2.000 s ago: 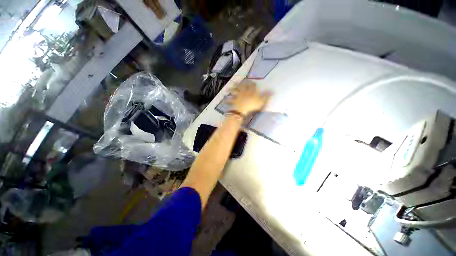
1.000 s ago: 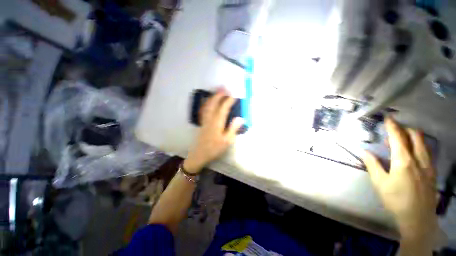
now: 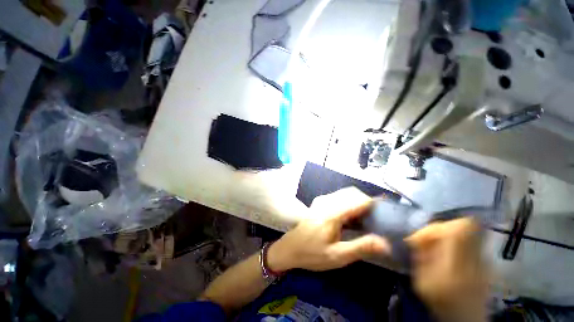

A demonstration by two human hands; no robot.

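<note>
My left hand (image 3: 330, 236) is in front of the needle area, its thumb and fingers closed on a blurred dark grey piece (image 3: 391, 225). My right hand (image 3: 450, 261), also blurred, pinches the right side of this piece. A black panel (image 3: 327, 181) lies flat on the table just beyond my left hand. Another black panel or stack (image 3: 242, 143) lies further left. Two grey panels with dark edges (image 3: 275, 64) lie at the back left. The presser foot area (image 3: 414, 165) is brightly lit, beyond my hands.
The machine head (image 3: 478, 75) fills the upper right. A blue lamp head (image 3: 285, 126) hangs beside the black stack. Black snips (image 3: 518, 226) lie at the right. A flat grey plate or panel (image 3: 459, 182) is right of the needle. A clear plastic bag (image 3: 44, 182) is off the table's left edge.
My left hand has left the black stack and moved right. My right hand has come back from beside the needle towards me. Both now hold a dark grey piece, and a black panel lies nearer the needle.
</note>
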